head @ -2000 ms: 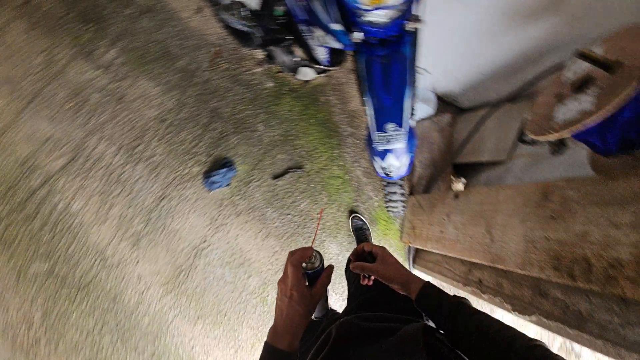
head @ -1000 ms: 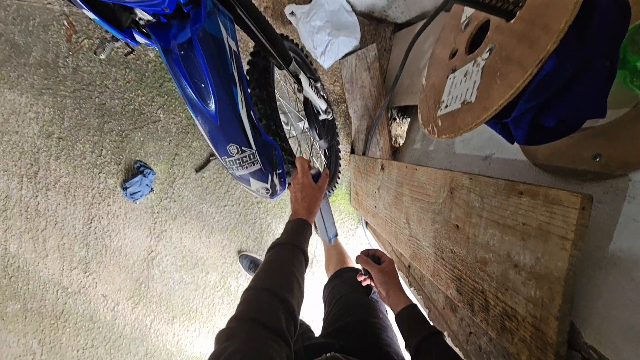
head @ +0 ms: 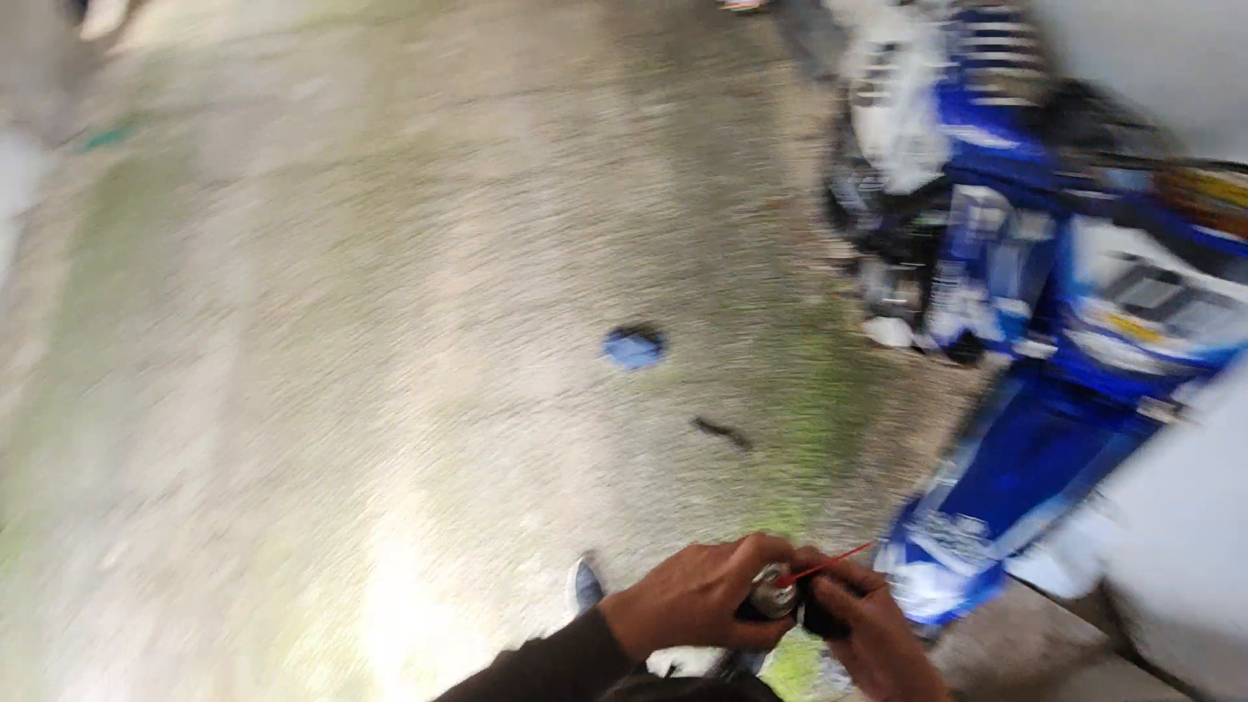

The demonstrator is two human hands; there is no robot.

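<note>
At the bottom of the head view, my left hand [head: 697, 595] is wrapped around a spray can [head: 773, 592], whose top faces up and carries a thin red straw pointing up and right. Close against it, my right hand [head: 873, 624] grips a small black object [head: 824, 616], too blurred to name; the fingers of both hands meet near the nozzle. Up and right of the hands stands a blue and white dirt bike, its front fender [head: 994, 487] nearest to them.
A crumpled blue thing [head: 634, 348] and a short dark object [head: 721, 432] lie on the rough, partly mossy ground. A shoe [head: 585, 585] shows left of my hands. Pale wall surface borders the bike at right, with stone or board pieces [head: 1033, 634] below.
My left hand has come away from beside the bike's front wheel and is now against my right hand. The view has swung strongly to the left.
</note>
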